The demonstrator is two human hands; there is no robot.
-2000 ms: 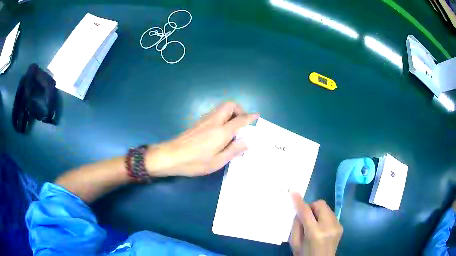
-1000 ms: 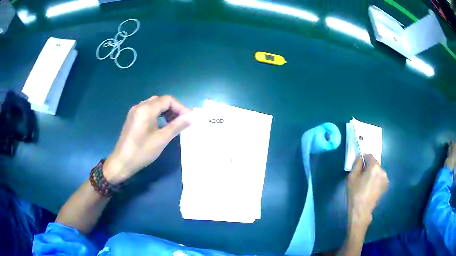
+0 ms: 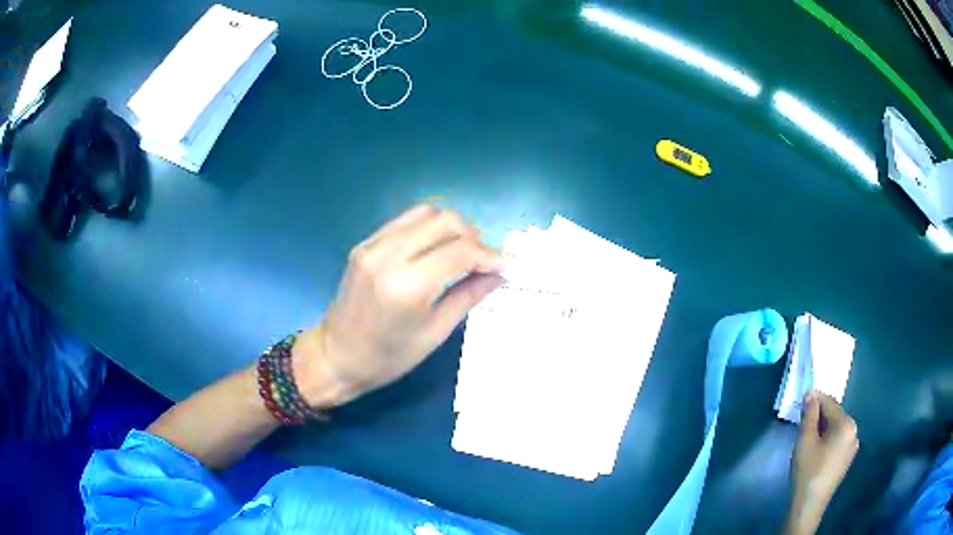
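A loosely squared stack of white printed booklets (image 3: 564, 366) lies in front of me, with uneven edges at the top. My left hand (image 3: 402, 298), with a bead bracelet on the wrist, is at its upper left corner; thumb and forefinger pinch the corner of the top booklet. My right hand (image 3: 826, 444) is at the near edge of the small white booklets (image 3: 833, 357), with thumb and fingertips closed on one at the stack's left side. A light-blue label roll (image 3: 761, 336) stands left of that stack, its tail running toward me.
A thick white stack (image 3: 204, 78) and a black soft bundle (image 3: 94, 172) lie at the left. Thin white loops (image 3: 387, 86) and a yellow device (image 3: 682, 157) lie farther back. An open white box (image 3: 914, 167) is at the far right. A blue sleeve (image 3: 930, 502) shows at lower right.
The view has shifted. My right hand has gone from the central booklets, two seconds ago, to the small booklets and is still there. My left hand stays at the central stack's upper left corner.
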